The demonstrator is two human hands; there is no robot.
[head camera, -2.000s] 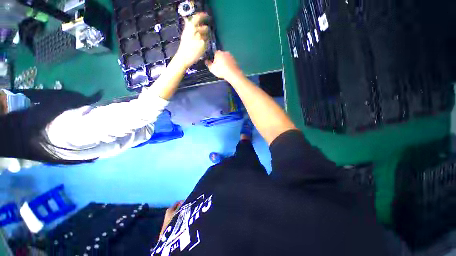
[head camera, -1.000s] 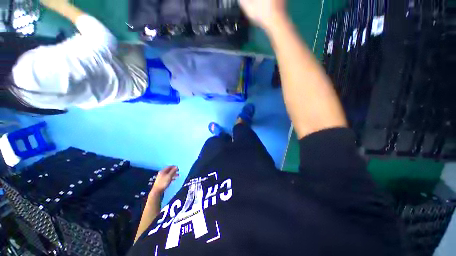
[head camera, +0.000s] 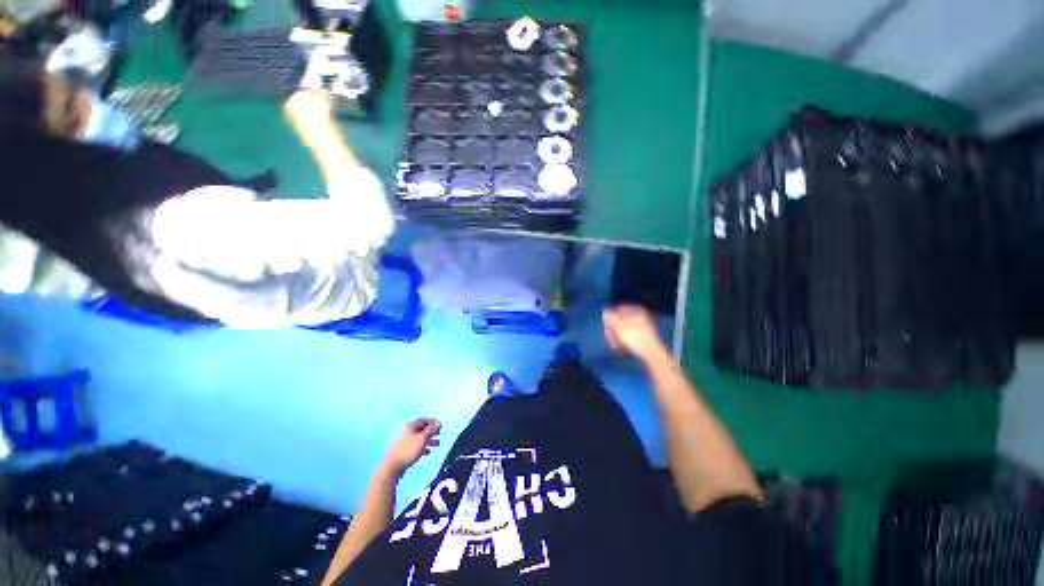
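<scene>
A stack of black pocketed trays (head camera: 458, 143) lies on the green bench at upper centre. Several silver-white round modules (head camera: 554, 149) fill its right column, and one more sits near the back edge; most other pockets look dark. My right hand (head camera: 632, 332) is bare, off the trays, below them to the right near the bench edge. Its fingers are loosely curled and slightly blurred, with nothing visible in them. My left hand (head camera: 417, 440) hangs at my left side over the floor, fingers loosely apart and empty.
A seated person in a white sleeve (head camera: 275, 246) works at a small fixture (head camera: 334, 71) on the left. Tall stacked black trays (head camera: 859, 252) stand on the right bench. More black trays (head camera: 149, 515) lie lower left. A blue stool (head camera: 48, 410) stands at far left.
My right hand has left the tray edge and come back toward my body. My left hand shows more fully beside me. The other person's hand has moved from the trays to the fixture.
</scene>
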